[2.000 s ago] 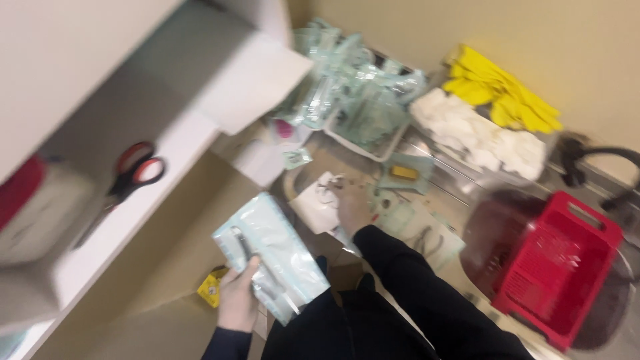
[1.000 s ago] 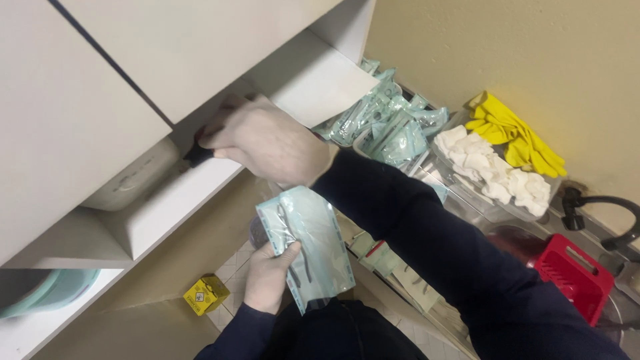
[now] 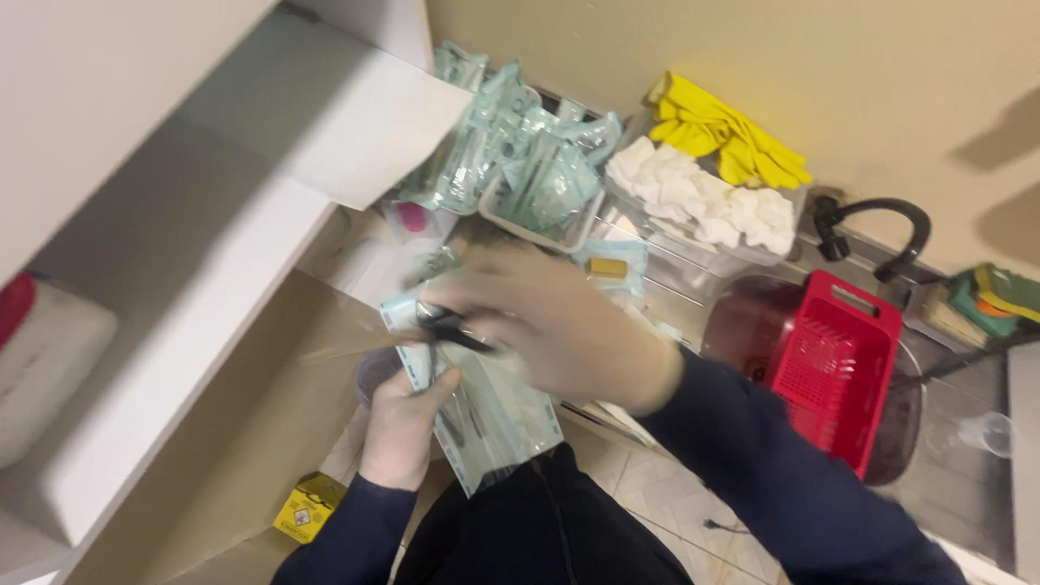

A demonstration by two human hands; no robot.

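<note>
My left hand [image 3: 410, 426] pinches a clear and pale-blue sterilization pouch [image 3: 508, 414] by its left edge, in front of my lap. Thin metal instruments [image 3: 463, 418] show through its film. Over the pouch's upper end is my right hand [image 3: 552, 321], blurred, with its fingers around the dark handles of scissors [image 3: 455, 329]. The blades run down near the left thumb; whether they touch the pouch is not plain. Behind the right hand, on the counter, lies a small pouch with a tan block [image 3: 608, 268].
An open shelf [image 3: 203, 317] juts in at left. Trays of filled pouches [image 3: 540, 179], a clear bin with white cloths [image 3: 703, 195] and yellow rubber gloves [image 3: 723, 130] line the wall. A red plastic basket [image 3: 837, 366] rests in the sink below a black faucet [image 3: 886, 207].
My right hand has come from the shelf to the pouch, bringing the scissors that lay on the shelf two seconds ago. My left hand still holds the pouch.
</note>
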